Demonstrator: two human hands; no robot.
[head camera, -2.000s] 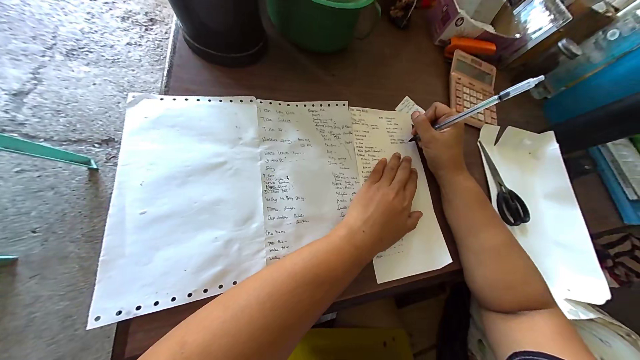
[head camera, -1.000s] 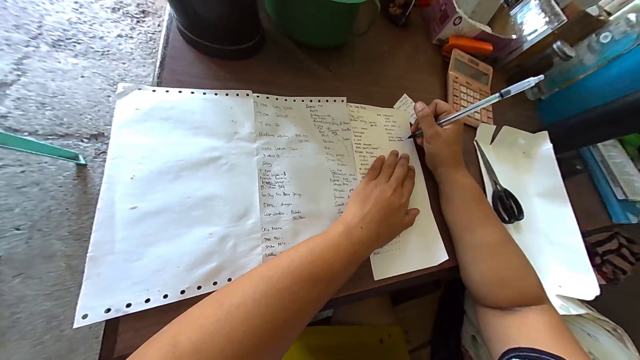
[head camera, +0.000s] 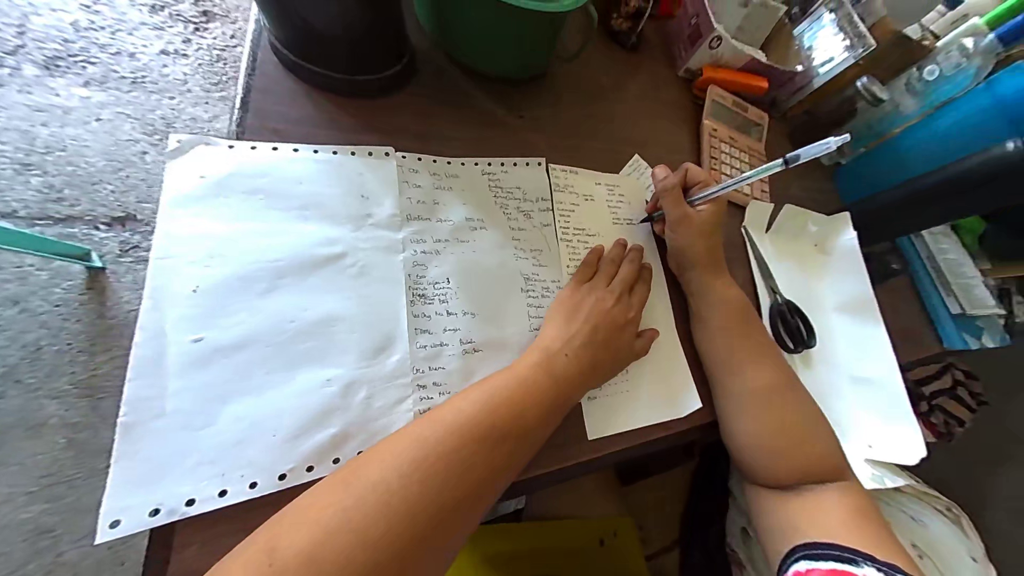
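Observation:
My right hand (head camera: 690, 216) grips a clear ballpoint pen (head camera: 768, 170), its dark tip at the right column of handwriting on a narrow cream paper sheet (head camera: 640, 408). My left hand (head camera: 604, 308) lies flat on that sheet with nothing in it, the fingers slightly apart, covering part of the writing. To its left is a handwritten sheet (head camera: 480, 264) with punched holes along its top edge, partly under my left forearm. A large blank white sheet (head camera: 272, 304) with punched holes adjoins it. A small slip of paper (head camera: 638, 170) pokes out behind the cream sheet.
Black-handled scissors (head camera: 790, 324) lie on a cut white paper (head camera: 848, 320) right of my right forearm. A pink calculator (head camera: 734, 148), an orange object (head camera: 730, 81) and an open box (head camera: 720, 44) stand beyond. A green bucket (head camera: 500, 36) and a black container (head camera: 336, 48) are at the back.
The pen tip has moved slightly down the cream sheet from where it was one second ago. My left hand stays flat on the sheet.

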